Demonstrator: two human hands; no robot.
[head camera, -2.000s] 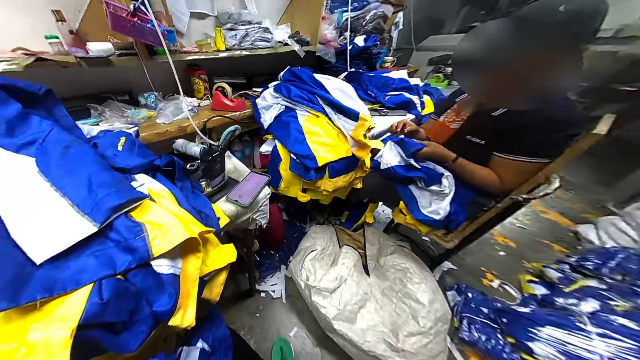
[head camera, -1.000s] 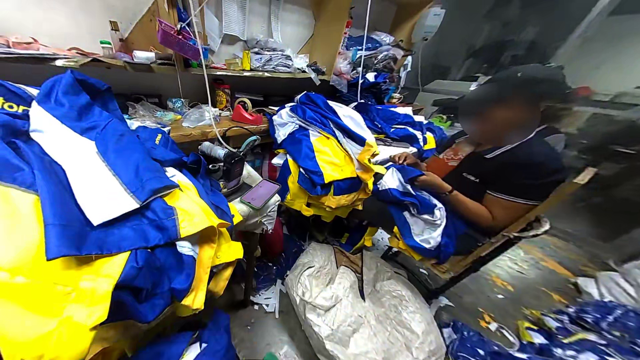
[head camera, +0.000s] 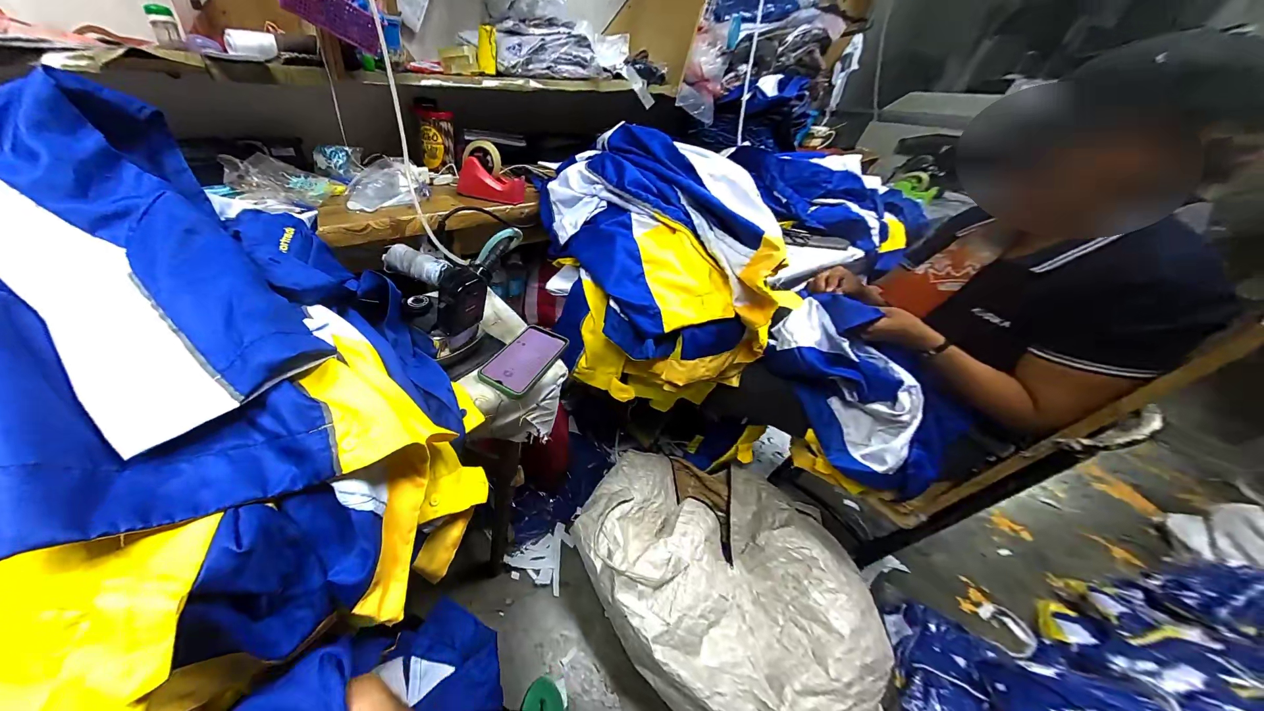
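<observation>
A small part of one of my hands (head camera: 373,693) shows at the bottom edge, left of the middle, against a blue and white cloth piece (head camera: 449,652). Which hand it is, and whether it grips the cloth, I cannot tell; the other hand is out of sight. Just above and left of it rises a large heap of blue, white and yellow garments (head camera: 227,326). A phone (head camera: 523,360) lies on a cloth-covered surface, beside a dark iron-like device (head camera: 459,306) and a spool of pale thread (head camera: 415,265).
A large whitish sack (head camera: 731,592) stands on the floor, centre. Behind it is another garment pile (head camera: 671,267). A seated person (head camera: 1047,296) handles blue and white cloth at right. A red tape dispenser (head camera: 491,183) sits on the wooden table (head camera: 370,225). Blue bundles (head camera: 1136,642) lie lower right.
Part of my hand has come into view at the bottom edge, where neither earlier frame shows it. The seated person still holds the cloth. The view has shifted somewhat.
</observation>
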